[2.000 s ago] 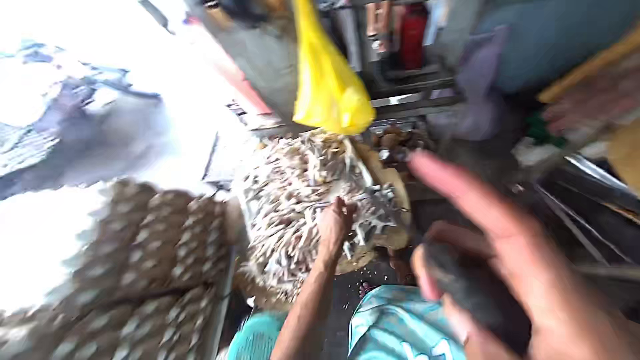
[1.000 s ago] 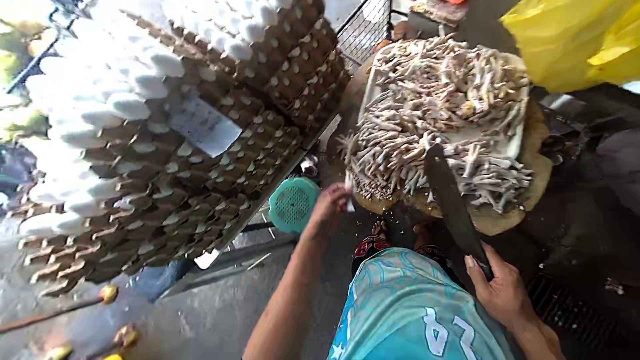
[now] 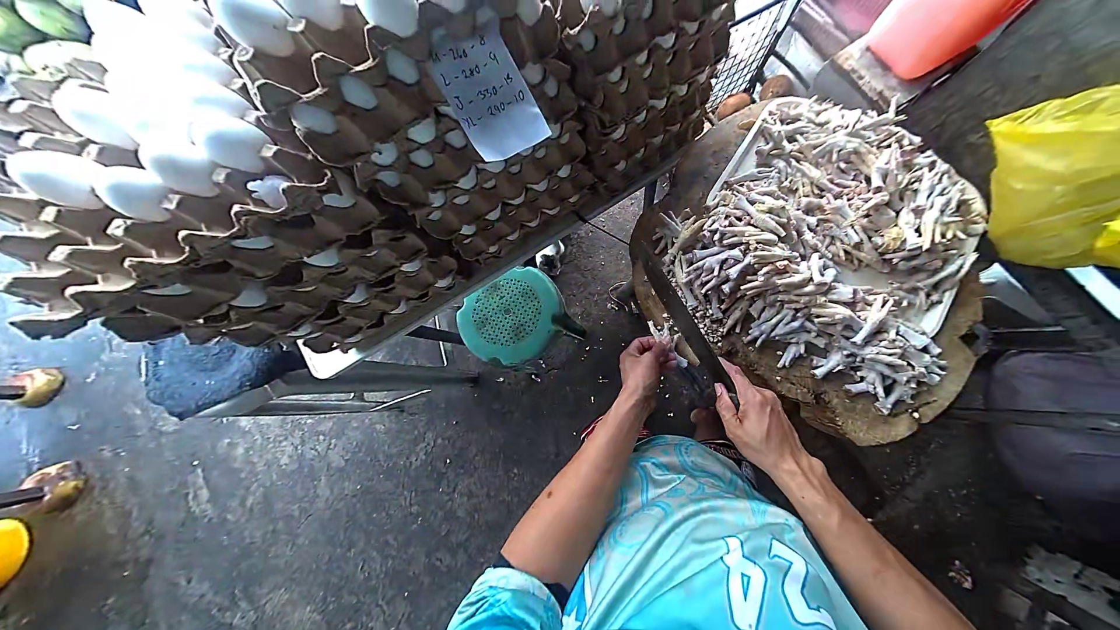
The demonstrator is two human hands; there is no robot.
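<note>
Chicken feet [image 3: 814, 219] lie heaped on a white tray [image 3: 949, 306] and on the round wooden chopping block [image 3: 866, 424] around it. My right hand [image 3: 759, 416] grips the handle of a large, dark-bladed knife [image 3: 682, 319], its blade slanting up and left over the block's near-left edge. Just left of the blade, my left hand [image 3: 646, 367] pinches a chicken foot [image 3: 672, 343] between thumb and fingers. Both hands are low, close to my body, at the block's near side.
Stacked cardboard trays of white eggs [image 3: 367, 175] fill the upper left, with a handwritten paper on them. A green perforated plastic stool [image 3: 510, 317] stands below their table. At the right hangs a yellow plastic bag [image 3: 1054, 179]; an orange-red plastic object [image 3: 941, 35] is at the top.
The left hand has moved right, from beside the block to close by the knife. The knife blade now slants across the block's left edge instead of over the pile. The view has shifted a lot.
</note>
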